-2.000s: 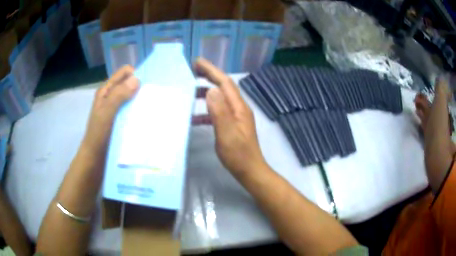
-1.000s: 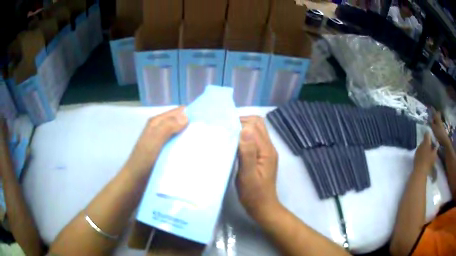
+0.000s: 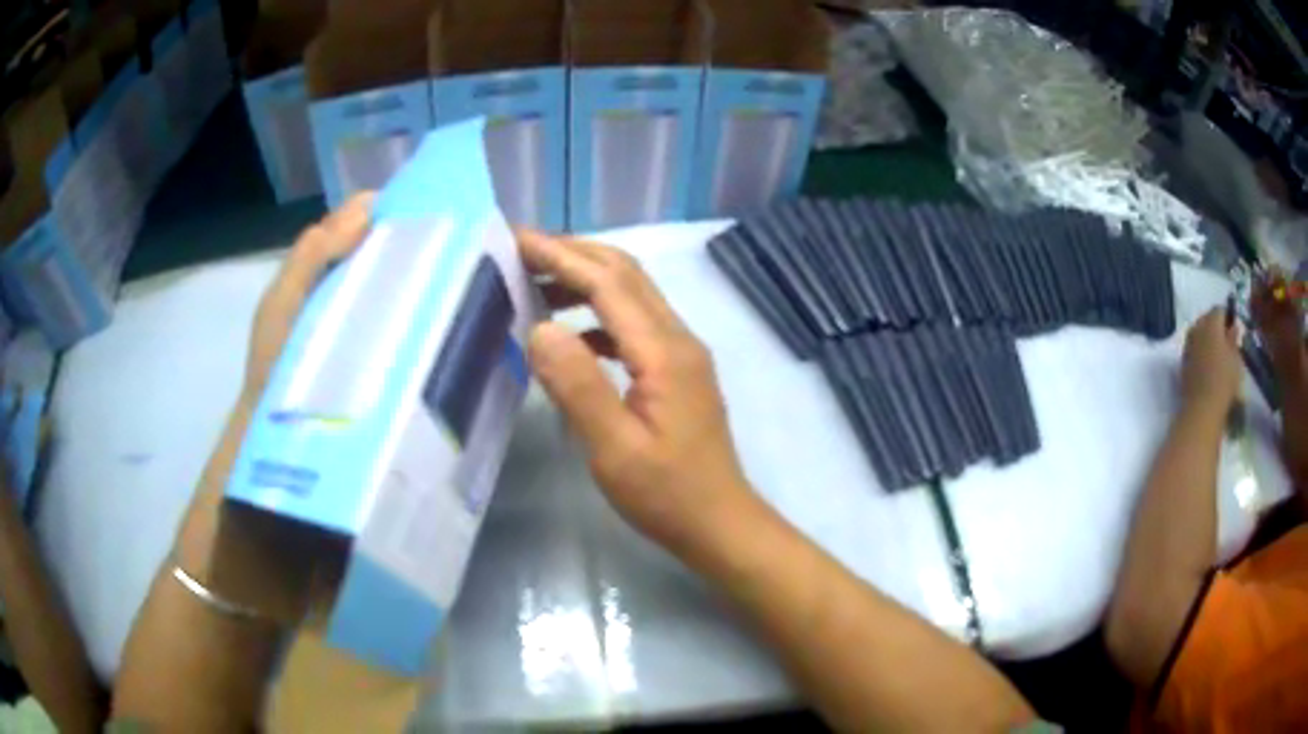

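A light blue and white retail carton [image 3: 352,344] is held tilted in front of me, its brown open end toward me and a light blue flap standing up at its far end. A dark device picture shows on its side face. My left hand [image 3: 319,258] is on the carton's left side, its fingers partly hidden behind it. My right hand [image 3: 638,394] is at the carton's right side near the far end, fingers bent, the fingertips at its edge.
Open cartons [image 3: 634,144] stand in a row behind the white bench cover [image 3: 775,574], with more at the left. Slim dark units [image 3: 932,273] lie fanned at the right. A clear bag [image 3: 1004,101] and white parts [image 3: 1133,208] lie beyond. Another person's arms [image 3: 1176,473] are at the right.
The carton has turned so its side face with the dark picture shows and its brown end is more open to view. My right hand's fingers have spread and bent at its far end.
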